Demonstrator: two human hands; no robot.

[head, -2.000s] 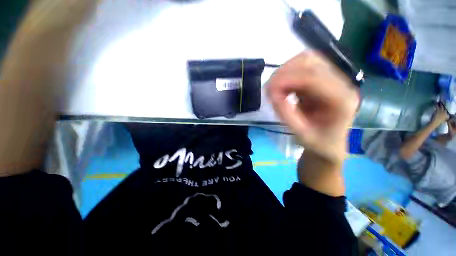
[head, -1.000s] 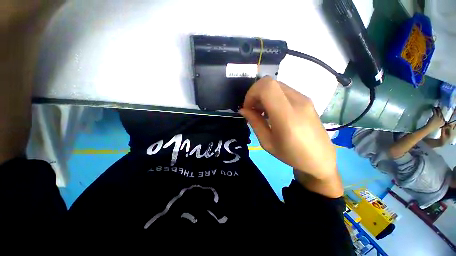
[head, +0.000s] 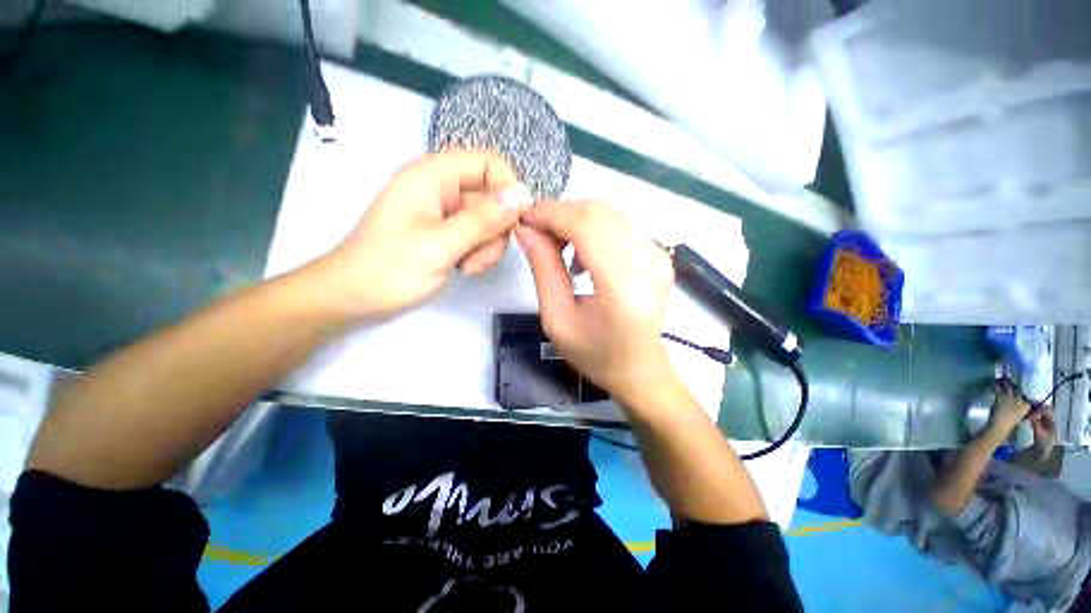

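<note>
My left hand and my right hand meet fingertip to fingertip above the white sheet, with fingers pinched. Anything between the fingertips is too small to make out. The round dish full of silver screws lies just behind my left hand, partly covered by it. The black device lies flat at the sheet's front edge, its right part hidden by my right hand. Its short cable plug shows to the right. The electric screwdriver lies at the sheet's right side.
A blue bin of orange rubber bands stands on the green bench to the right. The screwdriver's cord loops over the front edge. A black cable plug lies at upper left. White trays are at upper right. A person works at far right.
My right hand has moved from the device up to the dish side. My left hand has come in from the blurred left edge to meet it. The view has shifted, showing the dish.
</note>
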